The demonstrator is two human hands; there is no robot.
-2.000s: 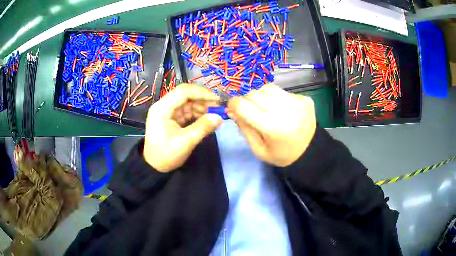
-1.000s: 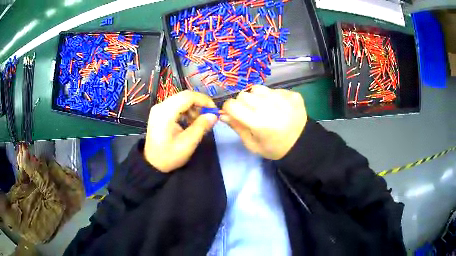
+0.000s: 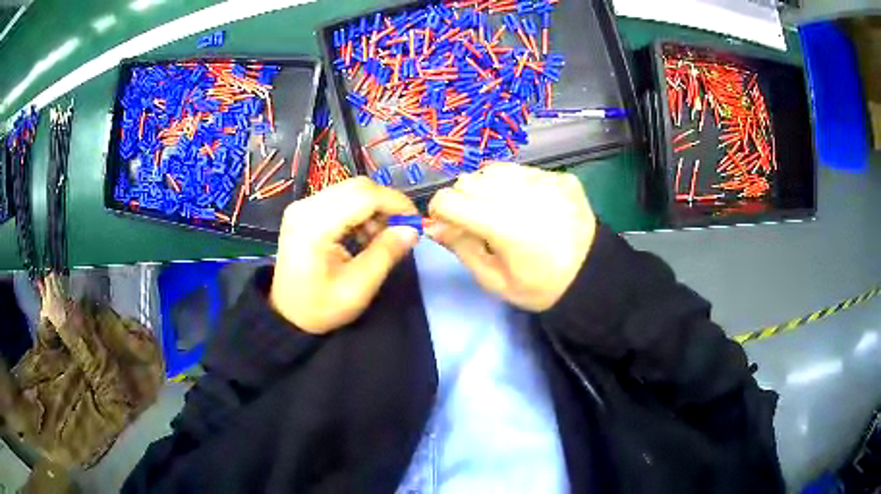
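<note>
My left hand (image 3: 338, 256) grips a short bright-blue housing (image 3: 405, 222) between thumb and fingers, in front of my chest. My right hand (image 3: 517, 236) is close on its right side, with fingertips pinched on a small red piece (image 3: 428, 226) at the housing's right end. Most of the red piece is hidden by my fingers, and I cannot tell how far it sits in the housing.
The left tray (image 3: 310, 106) holds blue and red pieces. The large middle tray (image 3: 594, 72) holds mixed blue-red pieces and a pen (image 3: 580, 114). The right tray (image 3: 797, 145) holds red pieces. Loose red pieces (image 3: 326, 164) lie between trays. A person's brown sleeve (image 3: 92, 371) is at left.
Two seconds ago the blue housing sat between both hands' fingertips. Now it is slightly further left and lower in my left fingers, and red shows at its right end.
</note>
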